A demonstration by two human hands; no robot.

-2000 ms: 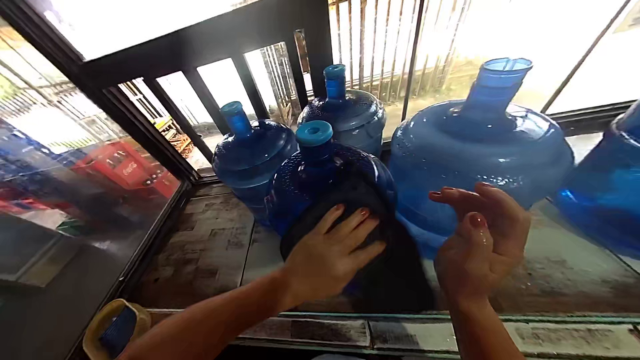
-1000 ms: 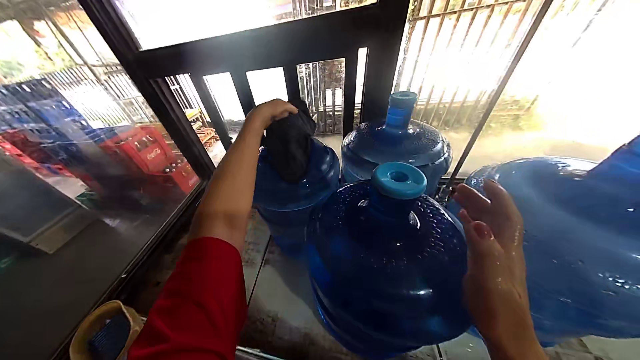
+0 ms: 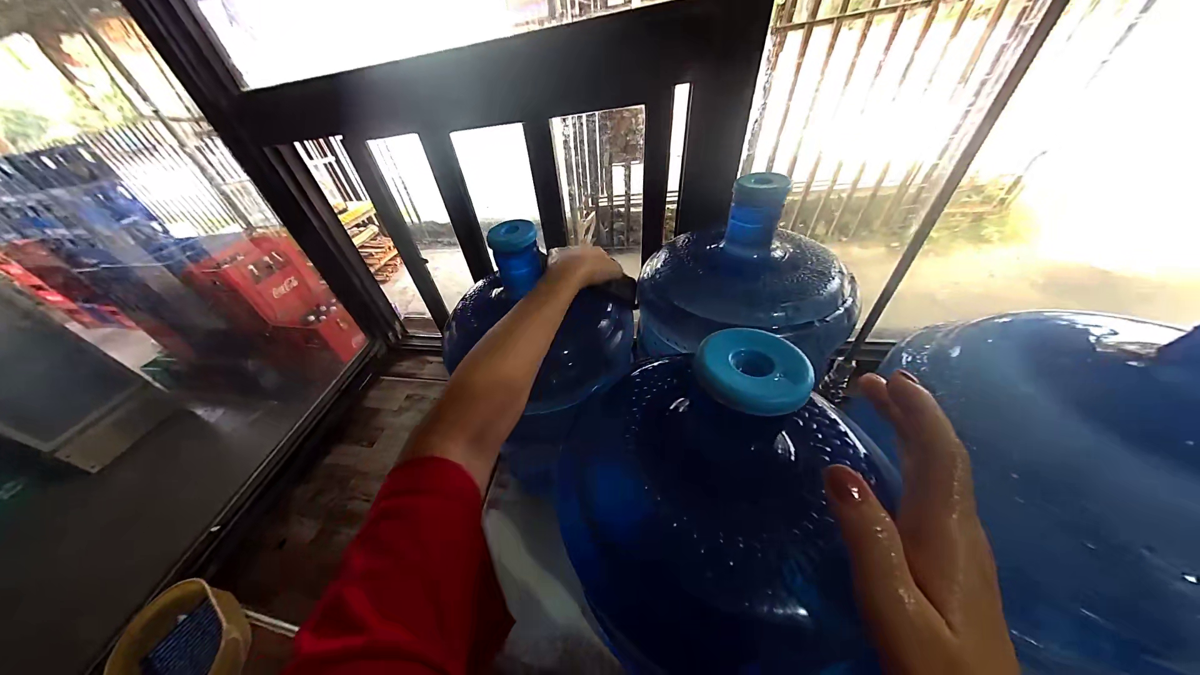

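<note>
With a dark cloth under it, my left hand rests on the far shoulder of a blue water jug at the back left; much of the cloth is hidden behind the hand. A nearer blue water jug with a light blue cap fills the middle. My right hand, wet and with its fingers apart, is raised at that jug's right side, holding nothing; whether it touches the jug, I cannot tell. A third capped water jug stands behind, beaded with water.
A large blue jug takes up the right side. Dark window bars and glass close off the back. A yellowish container with something blue inside sits at the lower left. Red crates stand beyond the left glass.
My left hand with the dark cloth has moved from the near jug to the back left jug, then from around its neck down to its far shoulder. The view has moved closer.
</note>
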